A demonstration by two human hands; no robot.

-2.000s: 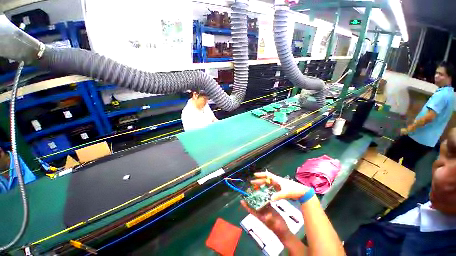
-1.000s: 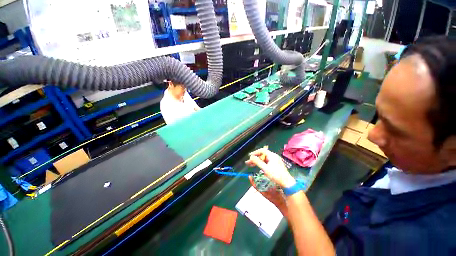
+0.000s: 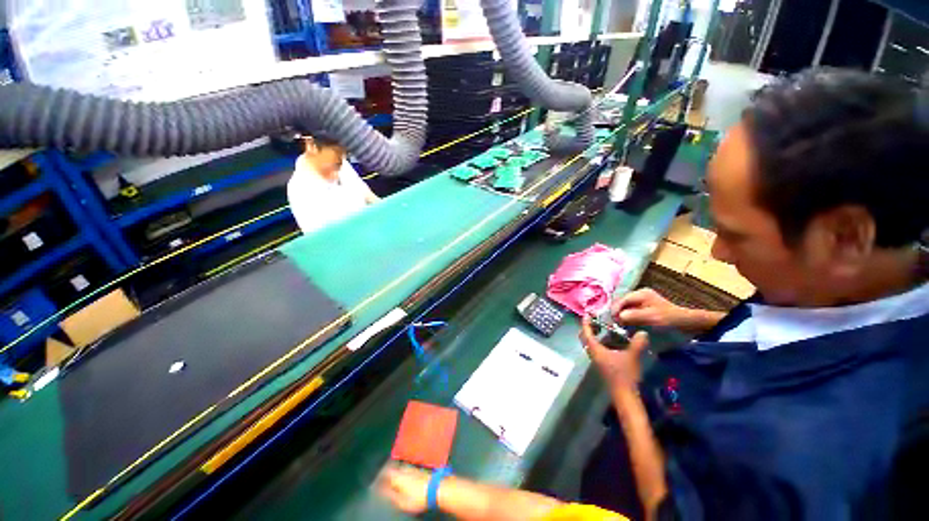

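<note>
My right hand [image 3: 410, 488], with a blue wrist strap and a yellow sleeve, is low on the bench at the lower edge of a flat red-orange pad [image 3: 426, 435]. It is blurred, so whether its fingers hold anything cannot be told. My left hand is out of the picture. A white record sheet [image 3: 514, 389] lies right of the pad, with dark clips or pens on it. A calculator [image 3: 540, 314] lies beyond the sheet. A small dark object, possibly a circuit board [image 3: 611, 329], is between both hands of a person in dark blue at the right.
A crumpled pink bundle [image 3: 586, 277] lies beyond the calculator. Blue cord [image 3: 428, 351] lies near the bench edge. The raised line carries a black mat [image 3: 194, 371] and green boards [image 3: 509, 173]. A grey hose [image 3: 255, 117] hangs above. A person in white [image 3: 326, 188] stands behind the line.
My right hand has moved from above the sheet down and left to the pad. The view has turned, uncovering the calculator. The circuit board no longer shows above the sheet.
</note>
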